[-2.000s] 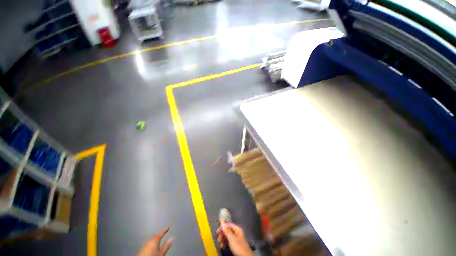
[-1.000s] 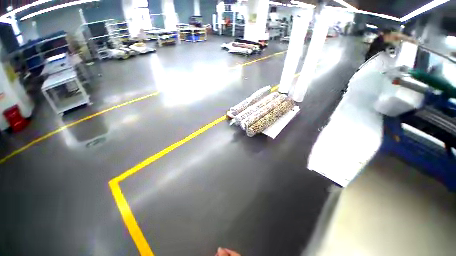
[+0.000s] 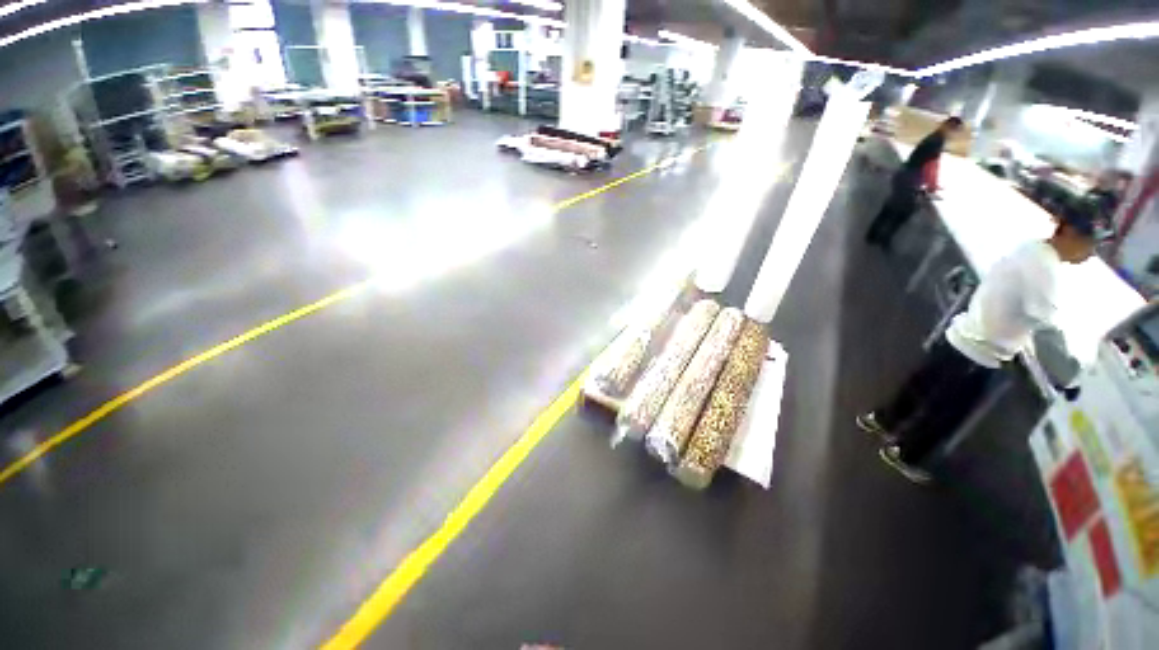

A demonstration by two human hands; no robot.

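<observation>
Several leopard-print fabric rolls (image 3: 727,400) lie side by side on the floor ahead, right of the yellow line. A flat white sheet (image 3: 763,419) lies along their right side. Long white rolls (image 3: 808,197) stretch away behind them. A tiny, blurred skin-toned patch shows at the bottom edge; it may be a fingertip, and I cannot tell which hand it belongs to. Neither hand can be made out, and nothing held is visible.
A person in a white top (image 3: 1007,305) stands at a long white table (image 3: 985,216) on the right. Another person in dark clothes (image 3: 918,178) stands farther along it. A white machine cabinet with red panels (image 3: 1080,508) is at the lower right. More rolls (image 3: 559,149) lie by a pillar.
The view has moved forward and turned right. The leopard rolls look nearer, the press bed has left the view, and two people at the table now show. The hand has nearly dropped out of view.
</observation>
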